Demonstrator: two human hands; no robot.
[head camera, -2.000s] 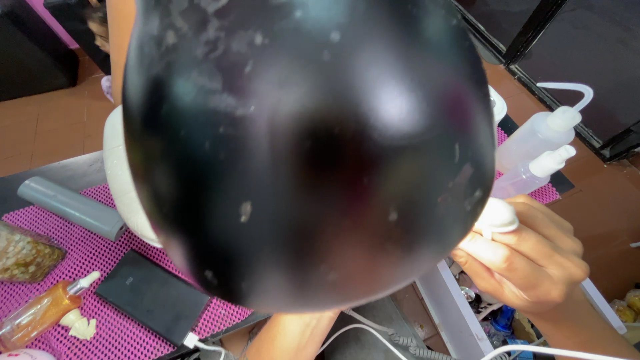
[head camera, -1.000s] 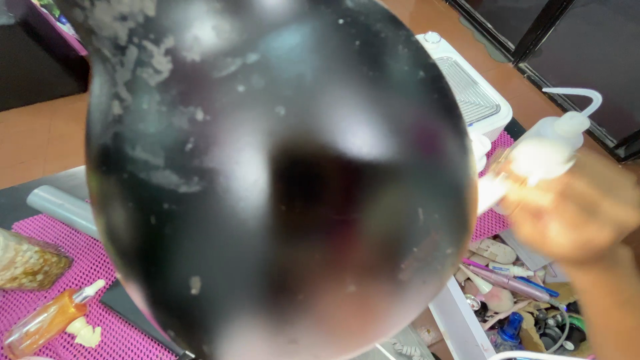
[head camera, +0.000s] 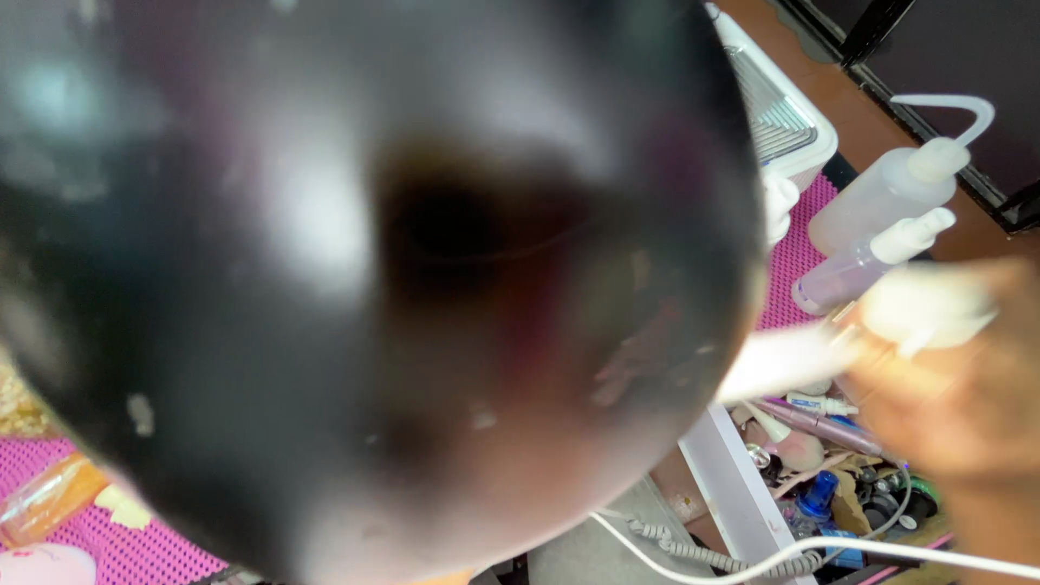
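Observation:
A large glossy black dome (head camera: 487, 325), likely a lamp head, fills most of the view and hides what lies behind it. At the right, my right hand (head camera: 951, 374) is blurred, its fingers closed around a small white object (head camera: 926, 309), whose kind I cannot tell. A blurred white bar (head camera: 788, 357) runs from near the fingers to the dome's edge. Behind the hand stand a translucent wash bottle (head camera: 886, 195) with a bent spout and a small spray bottle (head camera: 845, 272). My left hand does not show.
An open white drawer (head camera: 747, 496) holds tubes, caps and tools below the right hand. A white cable (head camera: 812, 543) crosses over it. A white vented device (head camera: 780, 106) stands at the upper right. On the pink mesh mat (head camera: 179, 548), at lower left, lies an orange bottle (head camera: 49, 496).
The black dome covers more of the view. My right hand has risen from its place two seconds ago, when it held a white rounded object. The drawer's contents show more than two seconds ago.

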